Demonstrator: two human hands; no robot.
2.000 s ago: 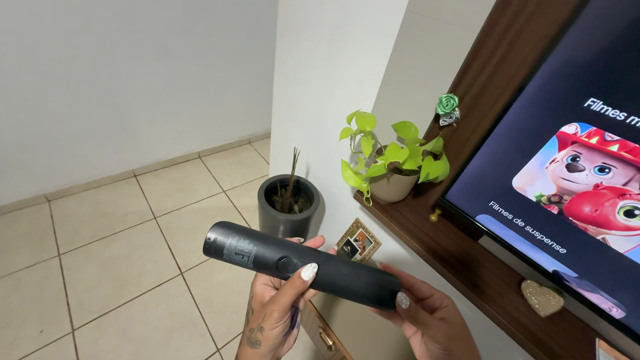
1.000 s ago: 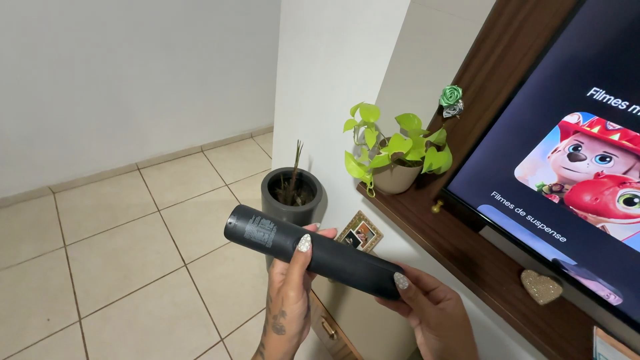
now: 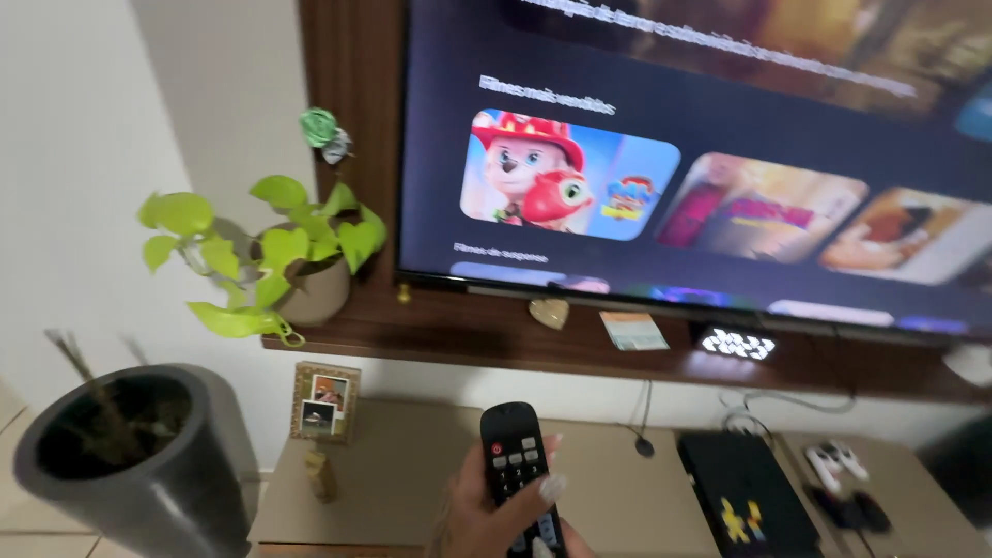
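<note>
A black TV remote control [image 3: 518, 457] is upright at the lower middle, its button side with a red power button facing me and its top end toward the television [image 3: 697, 194]. My left hand [image 3: 488, 508] is closed around the remote from the left, its thumb lying across the buttons. Low at the frame's bottom edge, part of my right hand [image 3: 572, 542] shows at the remote's lower right side, mostly cut off. The lit television screen carries rows of film tiles.
A dark wooden shelf [image 3: 465, 329] bears a potted plant [image 3: 314, 291], a heart ornament [image 3: 549, 312] and a lit digital clock [image 3: 735, 343]. Below, a beige cabinet [image 3: 395, 480] holds a photo frame [image 3: 325, 403], a black console [image 3: 748, 492] and a white controller [image 3: 837, 465]. A grey planter [image 3: 194, 465] stands left.
The remote was held sideways with its back side showing; now it is upright with its buttons toward me. The view has swung right to the television.
</note>
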